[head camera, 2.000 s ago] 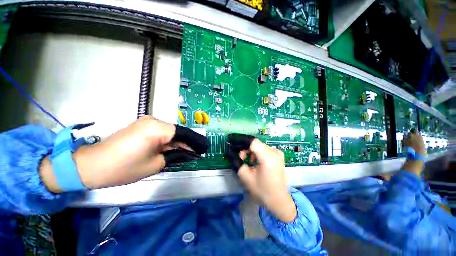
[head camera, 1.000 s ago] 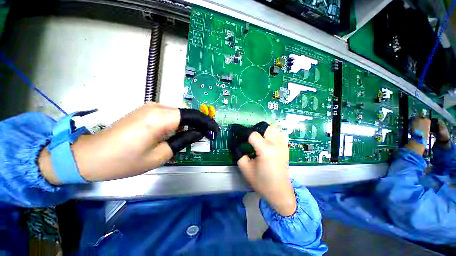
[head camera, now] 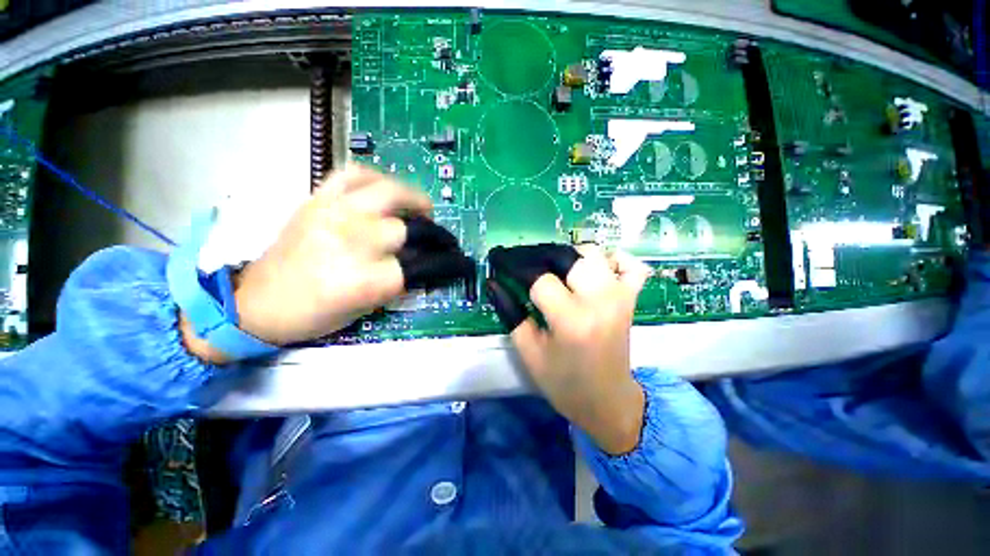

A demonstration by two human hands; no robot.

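Observation:
A green printed circuit board point(head camera: 413, 98) with white patches and printed circles lies on the conveyor in front of me. My left hand point(head camera: 337, 250), with black finger cots and a light blue wrist strap, is over the board's lower left part. My right hand point(head camera: 570, 320), also with black finger cots, is just right of it, low on the board. The fingertips of both hands nearly meet beside dark slim upright parts. The fingers hide what may be between them, so I cannot tell if either hand holds a part.
The silvery conveyor rail point(head camera: 695, 353) runs below the board. A second board point(head camera: 847, 119) lies to the right past a dark gap. A threaded rod point(head camera: 320, 114) stands left of the board. A blue cord point(head camera: 92, 196) crosses at left. A blue sleeve point(head camera: 868, 402) of another person is at right.
The view has shifted, so the parts bins have mostly left the picture. My left hand now covers the orange-yellow discs. Both hands stay at the board's lower part. The other person's hands are out of view.

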